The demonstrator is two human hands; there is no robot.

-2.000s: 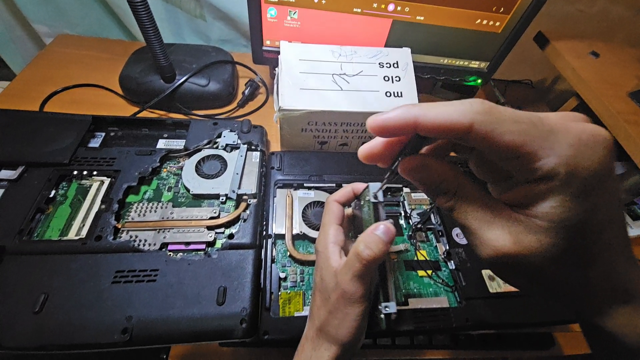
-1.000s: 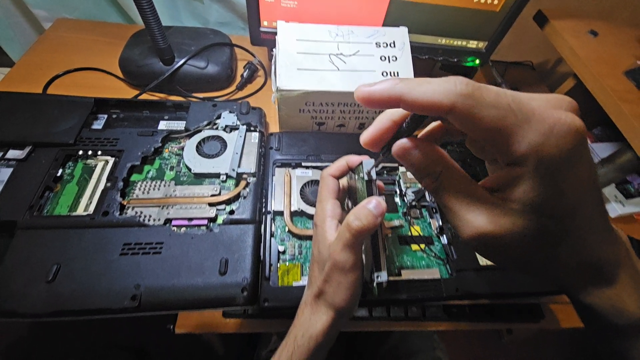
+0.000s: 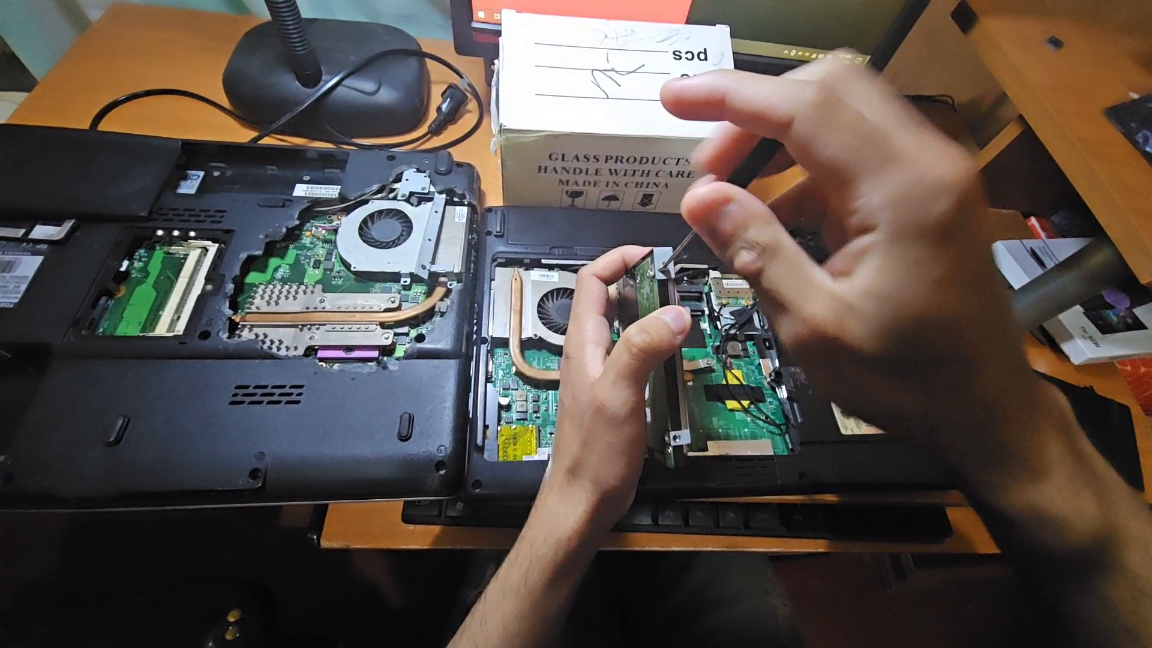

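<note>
My left hand (image 3: 612, 387) grips a thin drive-like part with a metal bracket (image 3: 673, 396), held on edge above the opened right laptop (image 3: 576, 477). My right hand (image 3: 837, 225), partly blurred, holds a screwdriver (image 3: 751, 166) by its dark handle. Its thin shaft slants down to the bracket's upper end, where the tip seems to touch; a screw there is too small to make out. Beneath, the right laptop shows a green circuit board, a fan (image 3: 553, 313) and a copper heat pipe (image 3: 519, 328), partly hidden by my left hand.
A second opened laptop (image 3: 342, 423) with a fan and copper pipe lies at left. Behind stand a white carton (image 3: 594, 162), a lamp base (image 3: 333, 76) with a cable, and a monitor (image 3: 801, 27). A keyboard (image 3: 720, 520) lies along the desk's front edge.
The bracketed part faced the camera more broadly two seconds ago and now stands more edge-on. Both hands have kept their holds. The view has shifted slightly.
</note>
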